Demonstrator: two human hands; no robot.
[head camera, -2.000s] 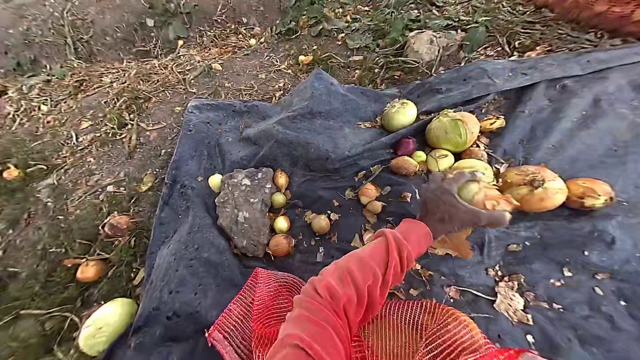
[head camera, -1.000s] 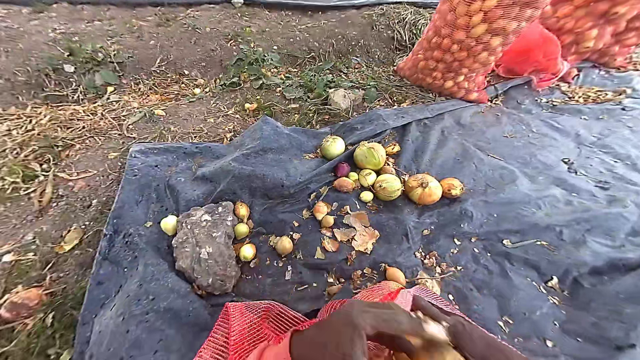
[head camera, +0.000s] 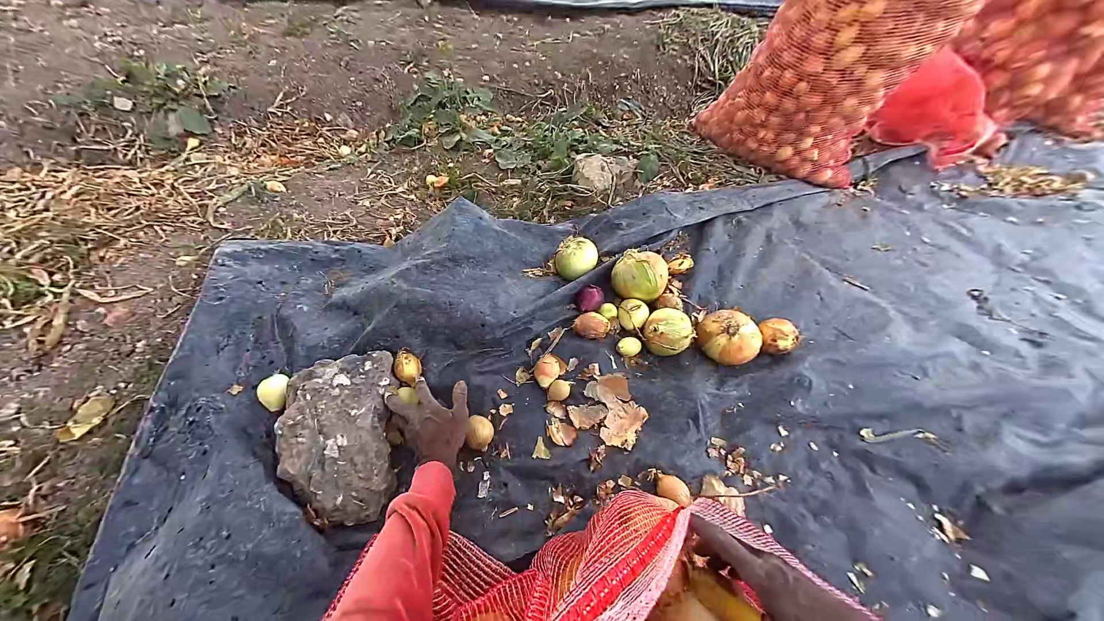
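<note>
My left hand (head camera: 434, 424), in a red sleeve, reaches beside the rough grey stone (head camera: 335, 440) with its fingers spread. Its fingertips are at a small greenish onion (head camera: 407, 395), below a yellow-brown onion (head camera: 406, 366); another small onion (head camera: 479, 432) lies just right of the hand. At the bottom, my right hand (head camera: 742, 556) is at the mouth of a red mesh sack (head camera: 578, 561), its fingers at the rim and partly covered by the mesh. Larger onions show inside the sack. A small brown onion (head camera: 673, 489) lies against the rim.
Several onions, among them a large one (head camera: 729, 336) and a purple one (head camera: 589, 298), are grouped on the dark plastic sheet (head camera: 862, 345). Dry skins (head camera: 623, 423) lie nearer. A pale onion (head camera: 272, 392) is left of the stone. Filled mesh sacks (head camera: 828, 82) stand at the back right.
Two seconds ago a hand was at the grouped onions; a second ago both hands were together at the sack. Now my left hand is beside the stone, while my right remains at the sack.
</note>
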